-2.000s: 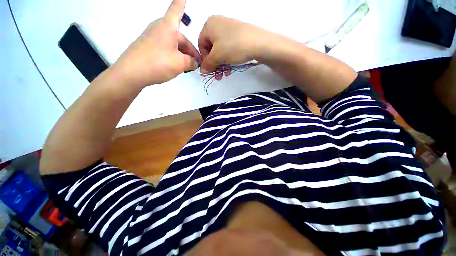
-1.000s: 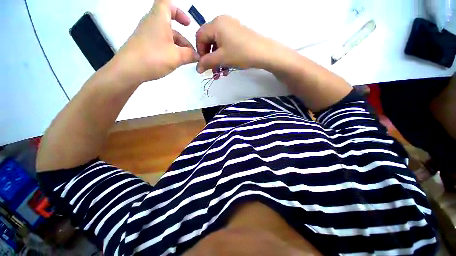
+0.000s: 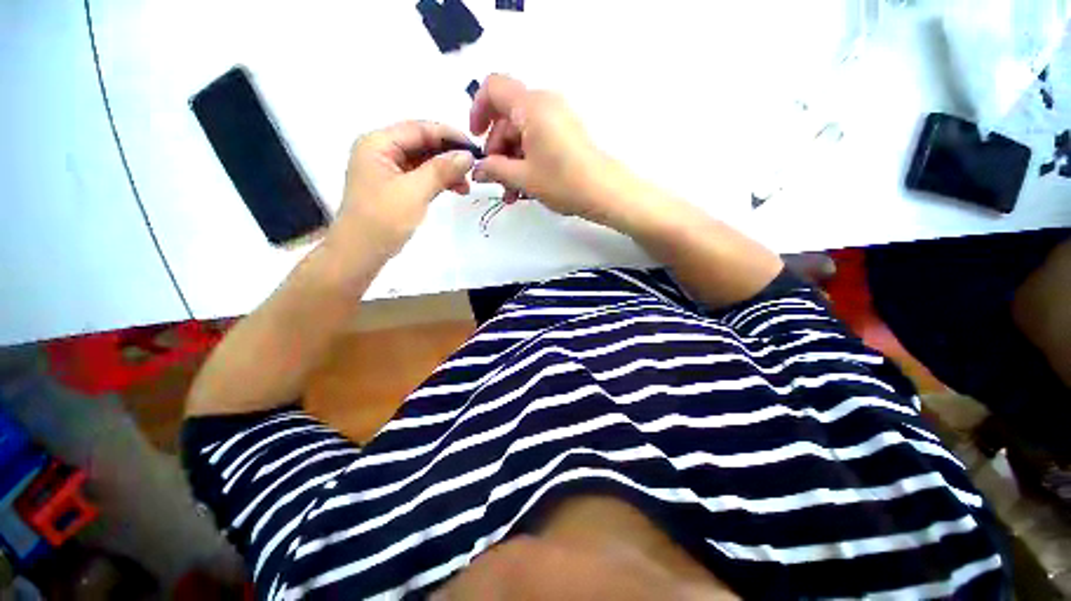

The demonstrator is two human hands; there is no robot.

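Observation:
My left hand (image 3: 405, 176) and my right hand (image 3: 529, 141) meet at their fingertips above the white table. My left fingers pinch a small black connector housing (image 3: 462, 149). My right thumb and forefinger are closed at its right end, on what seem to be harness wires; the contact is hidden by the fingers. Thin dark harness wires (image 3: 491, 214) hang loose below my right hand. Another small black housing (image 3: 472, 88) lies just beyond my right fingertips.
A smartphone (image 3: 258, 155) lies at left. More black housings (image 3: 449, 24) lie at the top. A black case (image 3: 969, 162) is at right, with a clear plastic bag and small black parts beyond it. The white table's (image 3: 388, 277) front edge runs before my body. Part of another person shows at right.
My left hand has come down to my right fingertips, its fingers now curled around a black housing. The view has shifted, showing more of the table's far part.

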